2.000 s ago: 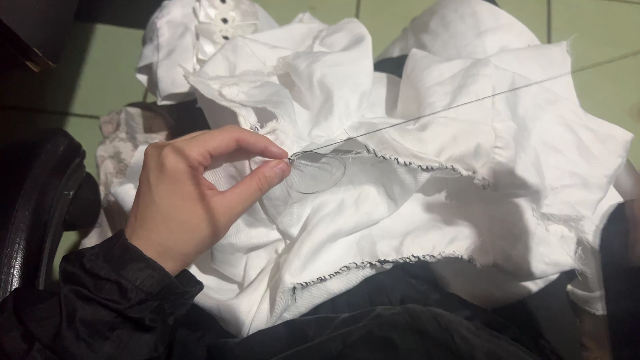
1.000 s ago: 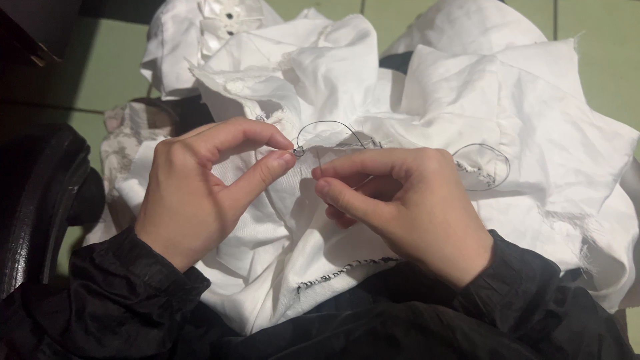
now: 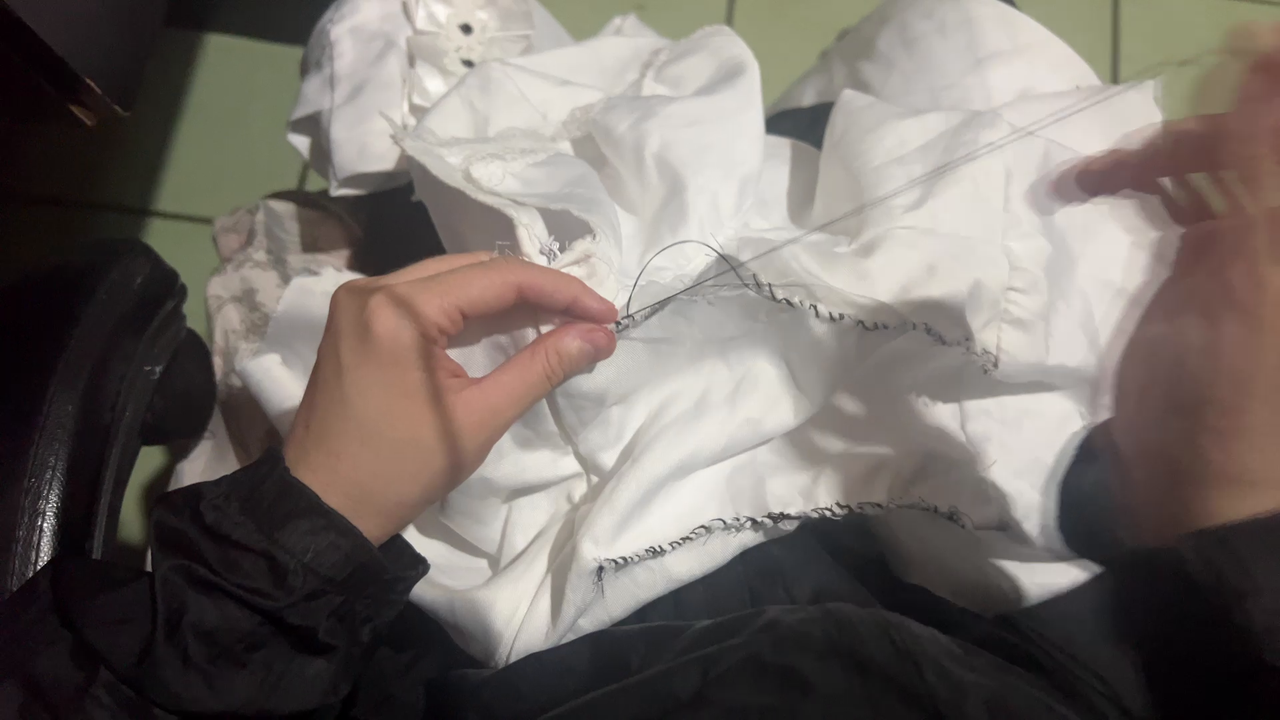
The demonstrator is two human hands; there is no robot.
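Observation:
White fabric lies in folds over my lap. My left hand pinches its edge between thumb and index finger, at the end of a row of dark overcast stitches. From that pinch, dark thread runs taut up to the right, toward my right hand, and a loose loop of it arches beside the fingertips. My right hand is raised at the right edge, blurred by motion and partly out of view; whether a needle is in its fingers cannot be seen. A second stitched edge runs nearer my body.
Behind the fabric at the upper left is a white gathered piece with dark dots. A patterned cloth hangs left of the fabric. A dark, glossy curved furniture part stands at the far left, above green floor tiles.
My right hand has moved from beside my left fingertips out to the upper right, and the thread is now stretched in a long line. My left hand keeps its pinch on the fabric edge.

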